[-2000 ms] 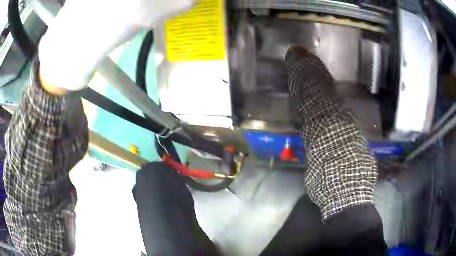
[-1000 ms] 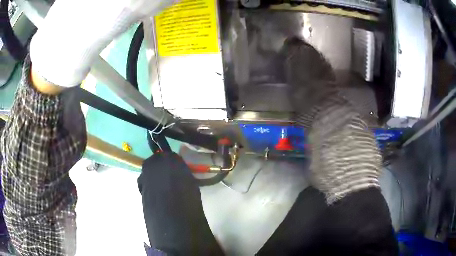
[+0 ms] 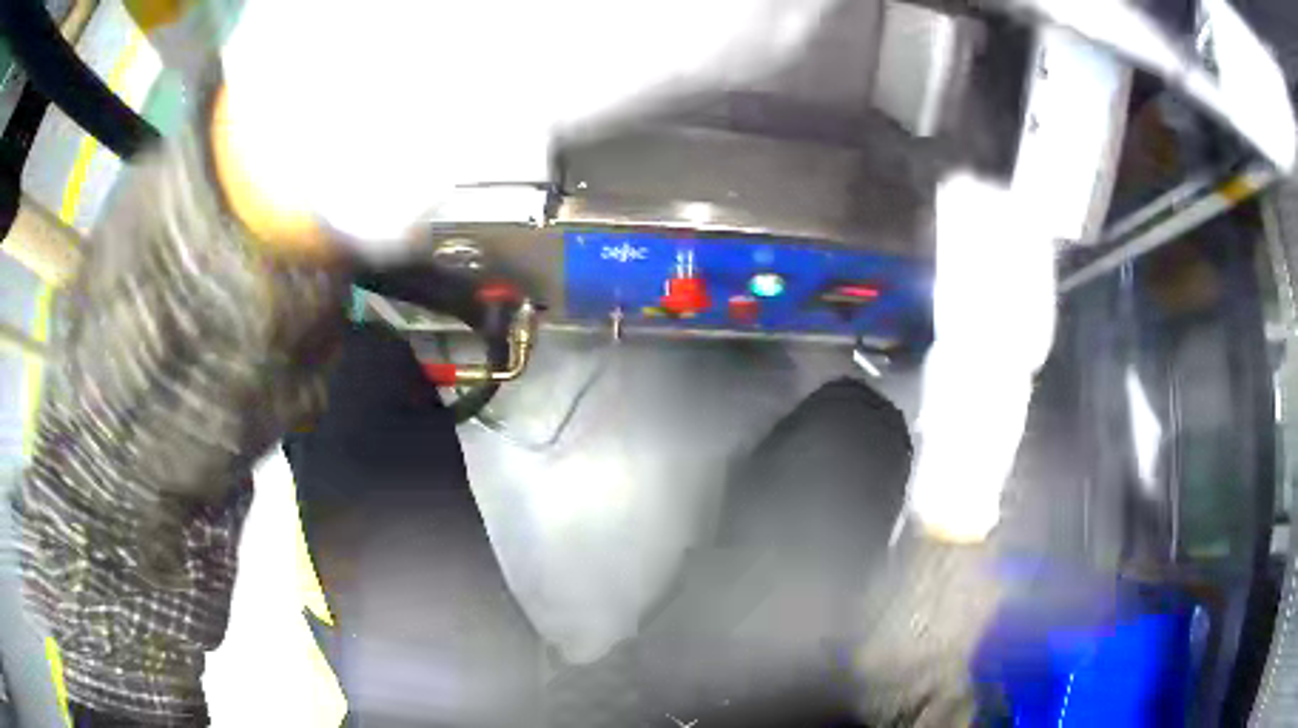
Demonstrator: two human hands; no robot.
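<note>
My left hand (image 3: 413, 114), in a white glove, is large and blurred at the upper left, across the front of the machine. Its fingers run up towards the top edge and cannot be made out. My right hand (image 3: 979, 363), also in a white glove, is blurred at the right end of the machine's blue front strip (image 3: 612, 277), outside the grey metal chamber (image 3: 740, 185). Its fingers point upwards, and whether it holds anything is unclear. The left hand hides part of the chamber.
The blue strip carries a red button (image 3: 685, 295) and a lit green-white button (image 3: 766, 285). A red-sleeved hose fitting (image 3: 477, 374) hangs below its left end. A blue object, possibly a stool (image 3: 1117, 654), is at the lower right. My knees are below the machine.
My right hand has come out of the chamber to the machine's right side. My left hand has moved right and looks larger. The view has shifted, showing more of the blue strip.
</note>
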